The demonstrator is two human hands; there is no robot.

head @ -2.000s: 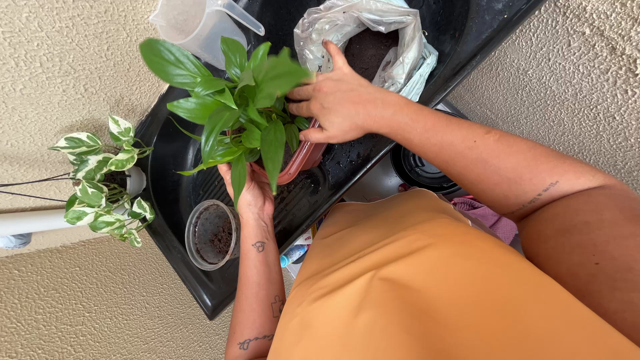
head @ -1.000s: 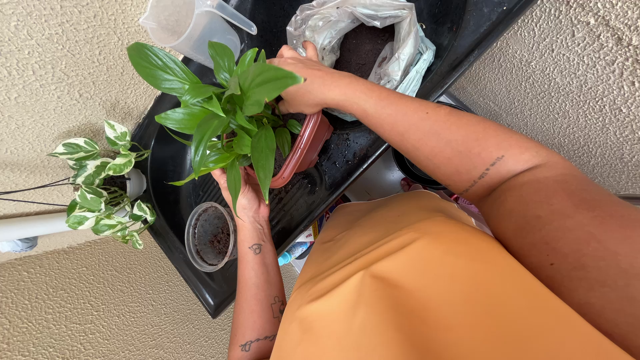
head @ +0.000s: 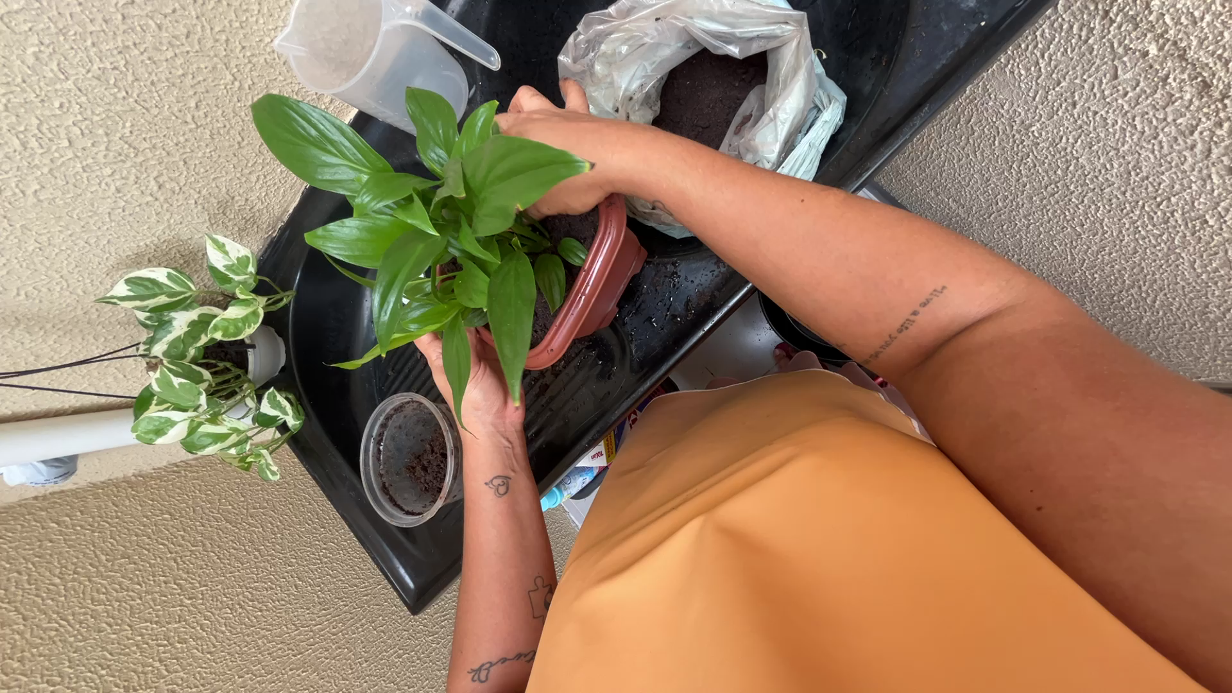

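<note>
A reddish-brown plastic planter (head: 616, 255) holds dark soil and a leafy green plant (head: 515, 178). My left hand (head: 481, 385) grips the planter's near left end, its fingers partly behind leaves. At the far end, my right hand (head: 563, 144) reaches in among the leaves, against the planter's inner side by the soil. Leaves cover several of its fingers, so whether it holds anything is hidden. Just left of my left wrist stands a clear plastic cup (head: 411, 460) with some soil in it. An open plastic bag (head: 799, 106) of dark soil lies beyond my right forearm.
Everything stands on a black ridged sink or tray top (head: 414, 568) strewn with soil crumbs. A translucent measuring jug (head: 414, 82) is at the back left. A variegated potted plant (head: 183, 332) hangs by the textured wall at left, near a white pipe (head: 67, 435).
My right hand has moved left from the planter's rim near the bag to its far end, among the leaves. My left hand has stayed at the planter.
</note>
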